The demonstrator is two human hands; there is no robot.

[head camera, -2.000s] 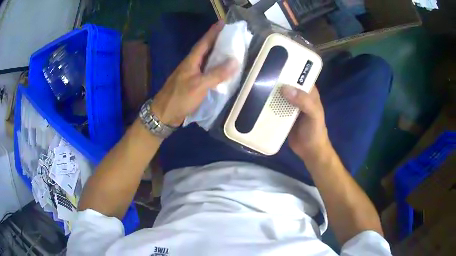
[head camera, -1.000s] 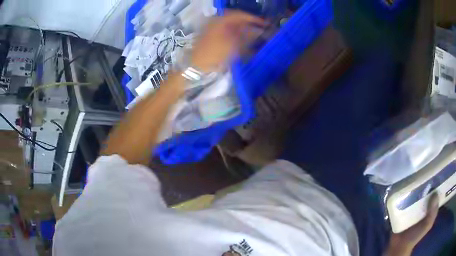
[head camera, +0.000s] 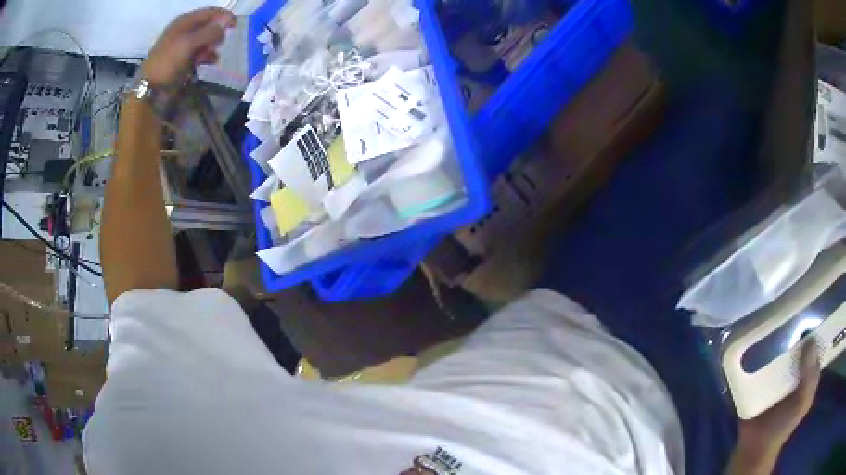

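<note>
My right hand (head camera: 784, 408), partly cut off at the lower right, holds the cream-white device (head camera: 775, 357) with its black oval window and dotted grille. A limp whitish bag (head camera: 761, 264) lies against the device's upper edge. My left hand (head camera: 195, 46), with a metal watch at the wrist, is raised at the upper left, beyond the crate's left rim. Its fingers are partly bent and apart, and nothing shows in them. A blue crate (head camera: 468, 153) full of accessory packs (head camera: 385, 111) with printed papers and white cords stands between my hands.
A second blue crate (head camera: 557, 70) with clear, shiny items stands behind the first. Brown cardboard (head camera: 584, 139) is beside my leg. A metal frame (head camera: 209, 215), equipment and cables are at the left. An open carton with white printed contents is cut off at the right edge.
The view has turned left from my lap to the crates. My left hand left the bag at the device, passed over the crates and moved further left. My right hand still holds the device.
</note>
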